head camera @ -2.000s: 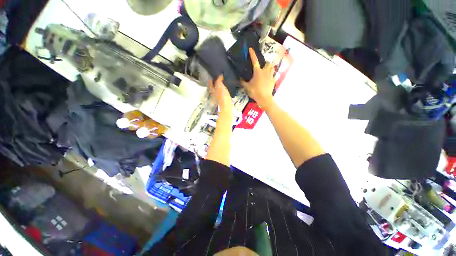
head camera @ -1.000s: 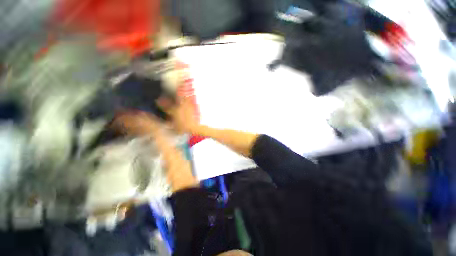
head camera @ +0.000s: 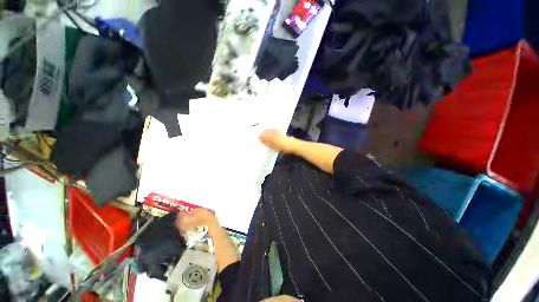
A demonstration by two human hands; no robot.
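Note:
My left hand [head camera: 198, 219] is at the lower left, by the left sewing machine [head camera: 194, 276] with its round slotted disc. Its fingers are closed on the edge of a bunched dark cloth piece [head camera: 158, 245]; the fingertips are blurred. My right hand [head camera: 275, 140] is over the front edge of the white table [head camera: 201, 153], with the fingers curled in; nothing shows in it, but its inner side is hidden. A red lettered strip [head camera: 168, 202] lies beside my left hand.
Dark panels [head camera: 180, 50] lie at the table's far end, beside the right sewing machine [head camera: 239, 35]. A small dark piece [head camera: 278, 59] and a lit phone [head camera: 303, 16] are near it. Black heap [head camera: 396, 53], red bin [head camera: 473, 118] and blue bin [head camera: 490, 212] stand right; red basket [head camera: 97, 227] left.
The view has swung towards the right machine and bins. My right hand has left the dark cloth by the left machine and moved along the table; my left hand stays by that cloth.

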